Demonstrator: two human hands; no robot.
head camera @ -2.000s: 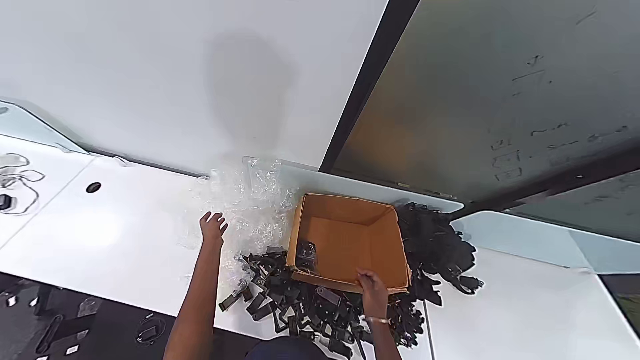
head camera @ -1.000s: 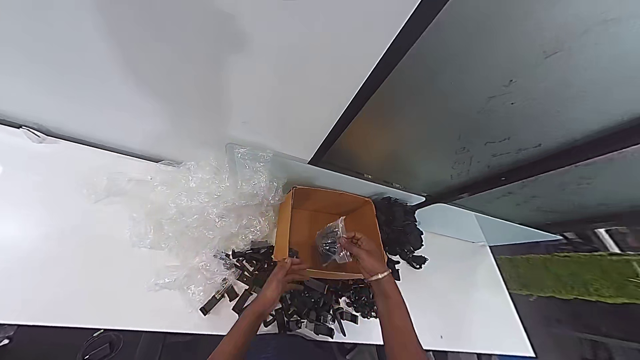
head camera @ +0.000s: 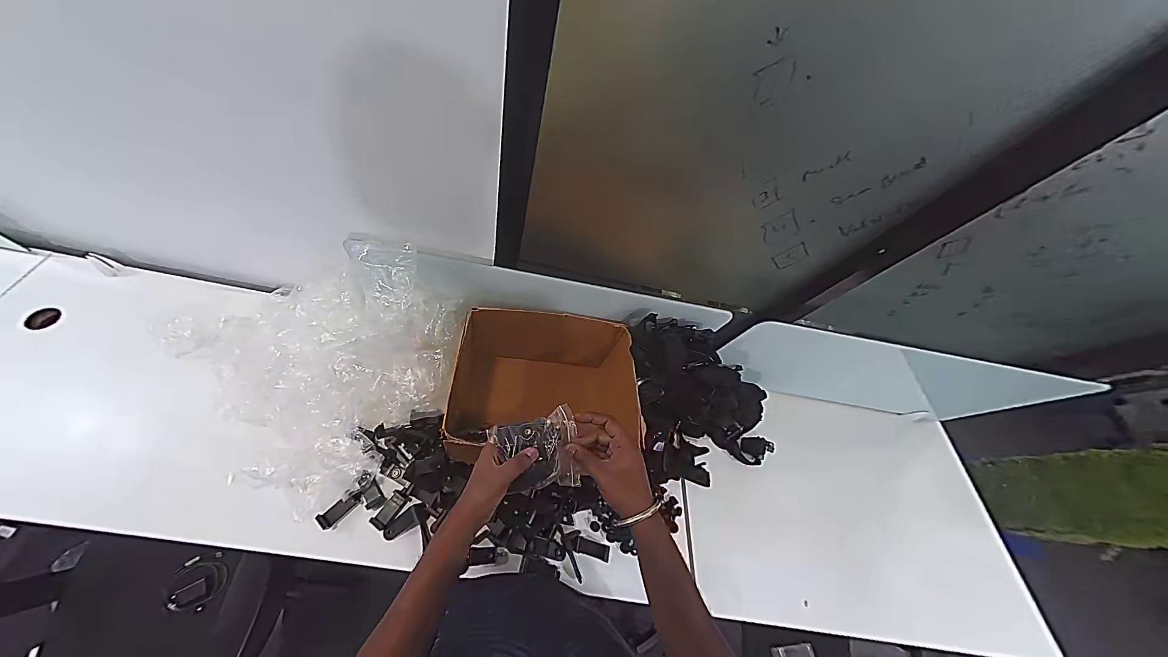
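Note:
A clear zip bag with dark parts inside is held between my two hands, over the near edge of an open cardboard box. My left hand grips the bag's left side, thumb on top. At the bag's right end, by its opening strip, the fingers of my right hand pinch the plastic; a bangle circles that wrist. The inside of the box shows bare cardboard where my hands do not hide it. Black plastic clamp-like parts lie heaped around the box's near side, partly under my hands.
Crumpled clear plastic bags form a large pile left of the box. Black straps or similar dark items are heaped to its right. Low glass panels run along the back of the white table, below a glass wall with handwriting.
One second ago the bag was in my right hand inside the box, with my left hand at the box's near edge. Now both hands hold it at that near edge.

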